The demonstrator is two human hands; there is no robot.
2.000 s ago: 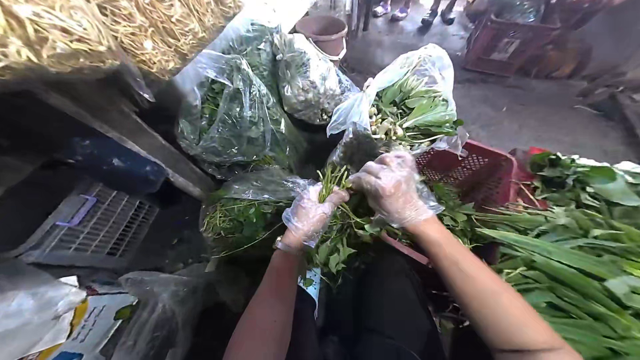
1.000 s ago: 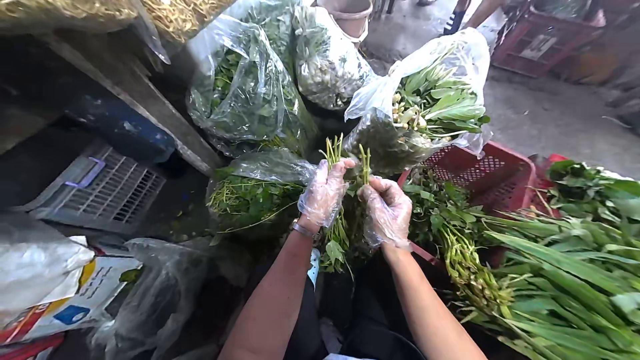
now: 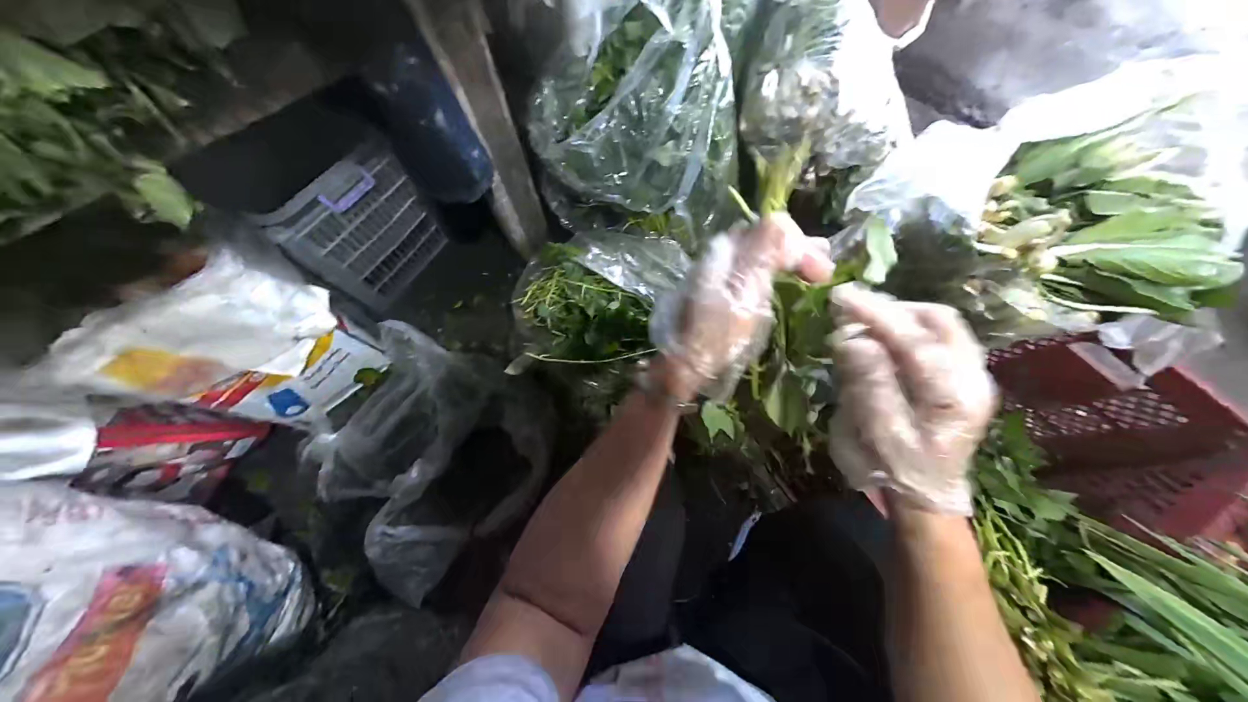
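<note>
My left hand (image 3: 731, 297), in a clear plastic glove, is closed around a bunch of leafy green stems (image 3: 801, 327). The cut stem ends point up above the fist and the leaves hang below it. Just to its right, my right hand (image 3: 907, 385), gloved the same way, has its fingers curled beside the bunch, close to a leaf; whether it grips anything is not clear. An open plastic bag of thin-stemmed greens (image 3: 585, 307) lies to the left of my left hand. Further greens with pale stems (image 3: 1019, 575) rest at the lower right.
Filled clear bags of greens (image 3: 639, 117) stand ahead, and a bag of leafy bunches with pale roots (image 3: 1121, 224) sits over a red plastic crate (image 3: 1102, 429). At left are a grey crate (image 3: 366, 224), a wooden post (image 3: 483, 117), a crumpled clear bag (image 3: 419, 458) and printed sacks (image 3: 146, 595).
The view has swung left. My right hand, which held some stems beside the left one second ago, now has its fingers curled lower, next to the leaves. My left hand still holds stems.
</note>
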